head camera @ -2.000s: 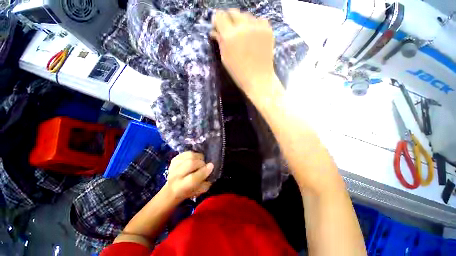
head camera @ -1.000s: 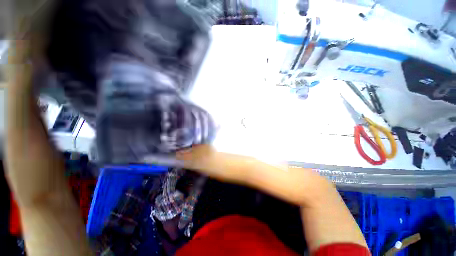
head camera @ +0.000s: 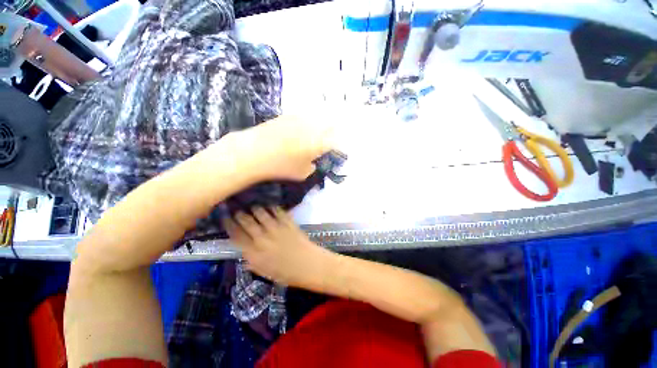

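The grey, black and white plaid garment (head camera: 173, 100) lies bunched on the white table, left of the sewing machine's needle area. A narrow dark edge of it (head camera: 292, 192) runs right, ending in a small grey-black tip. My left hand (head camera: 306, 147) reaches across from the left and is closed at that edge, near the tip; glare washes out part of it. My right hand (head camera: 270, 241) is at the table's front edge below my left, with its fingers spread over the dark cloth; its thumb is hidden. The machine's presser foot area (head camera: 407, 104) stands apart from the cloth, to the right.
The white JACK machine (head camera: 497, 43) stands at upper right. Red-and-yellow-handled scissors (head camera: 529, 158), thin dark tools (head camera: 520, 97) and dark scraps (head camera: 606, 176) lie before it. A grey motor housing (head camera: 21, 136) is at left. Blue crates (head camera: 551, 262) and a red box (head camera: 49, 330) are below.
The garment has gone from being held up in the air to lying on the table at left. My left hand has moved right across it to the dark edge; my right hand stays near the table front.
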